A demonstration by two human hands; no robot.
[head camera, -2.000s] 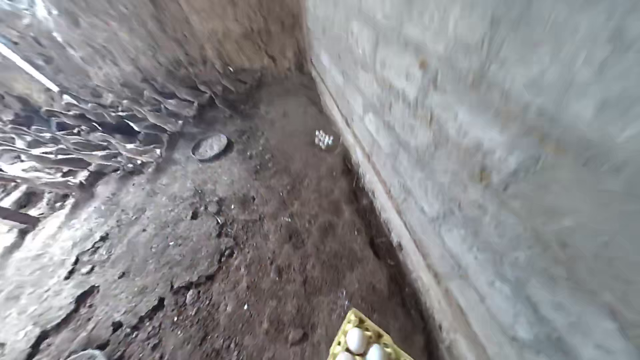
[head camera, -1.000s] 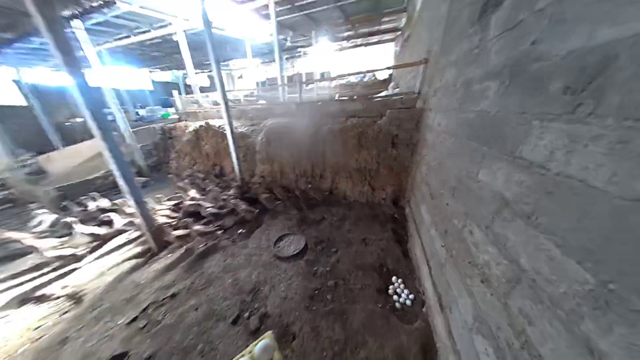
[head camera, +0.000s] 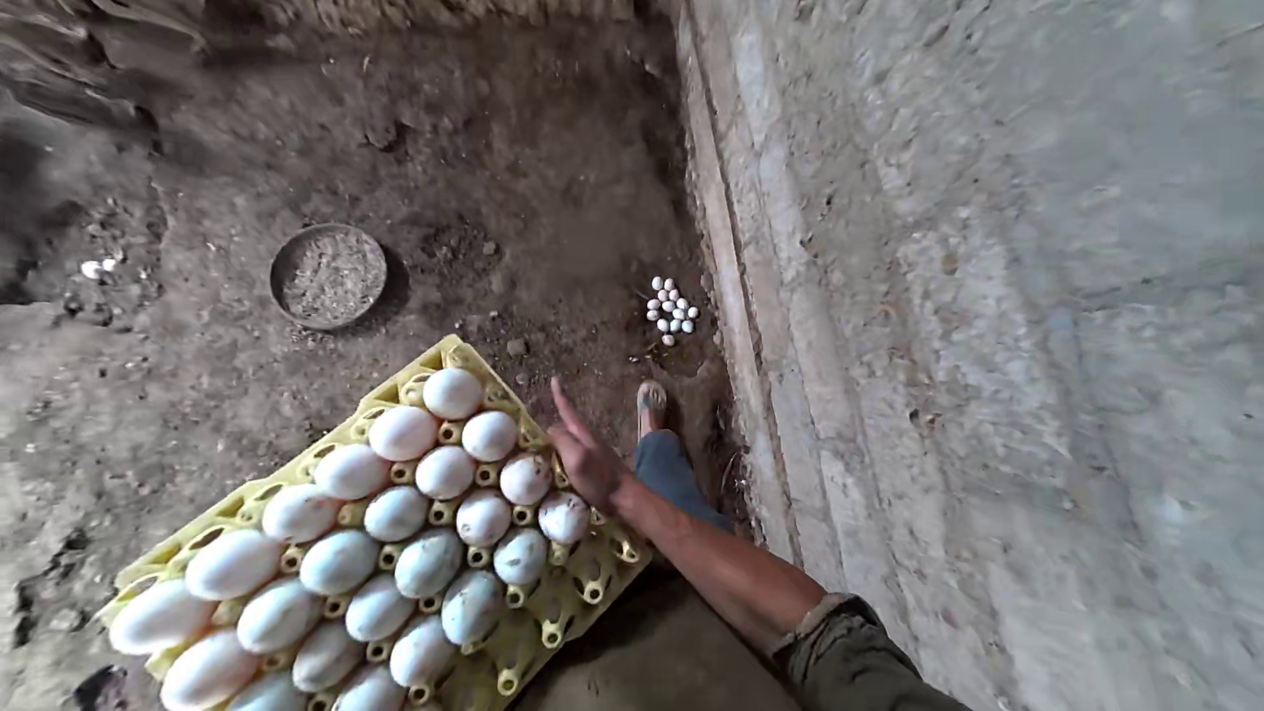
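Note:
A yellow plastic egg tray (head camera: 591, 591) spans the lower left of the view, tilted. Many white and pale bluish eggs (head camera: 427, 563) fill most of its cups; several cups along its right side hold none. My right hand (head camera: 590, 456) is at the tray's upper right edge, one finger extended; whether it grips the edge or only rests beside it cannot be told. My left hand is not in view. A cluster of white eggs (head camera: 671, 308) lies on the dirt floor near the wall, just beyond my sandalled foot (head camera: 652, 397).
A rough concrete wall (head camera: 987, 296) runs along the right. A round shallow pan (head camera: 328, 276) with loose material stands on the dirt floor (head camera: 553, 178). A few white eggs (head camera: 99, 268) lie at the far left. Blurred ducks (head camera: 69, 69) appear at the upper left.
The view has tipped down from the far end of the shed. Much more of the egg tray shows, and my right hand and forearm have come into view. The floor eggs appear nearer.

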